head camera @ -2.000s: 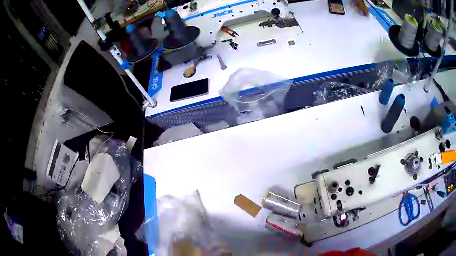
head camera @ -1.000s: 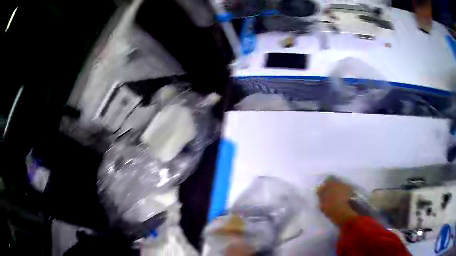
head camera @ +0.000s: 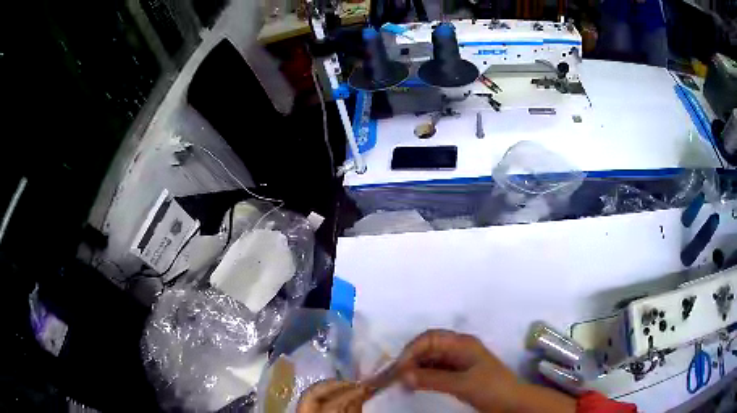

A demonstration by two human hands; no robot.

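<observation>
My right hand [head camera: 452,371], in a red sleeve, is at the lower middle over the white table. Its fingertips are closed on a thin, greyish-brown piece [head camera: 383,377], seen nearly edge-on. My left hand [head camera: 333,397] is cut off by the bottom edge. Its fingers meet the piece's other end; its grip is unclear. A clear plastic bag [head camera: 327,327] lies beside and behind my left hand at the table's left edge. A tan patch [head camera: 280,384] shows in or behind the bag; which one I cannot tell.
Crumpled clear plastic [head camera: 198,343] and a pale fabric piece [head camera: 255,268] lie left of the table. Silvery cylinders [head camera: 562,344], a sewing machine head [head camera: 683,310] and blue scissors [head camera: 698,369] are at right. A black phone [head camera: 424,157] lies on the opposite table.
The view has swung left, then partly back. My right hand came in from the right, reached beside the silvery cylinders, and is now at my left hand. The tan rectangle no longer shows beside the cylinders.
</observation>
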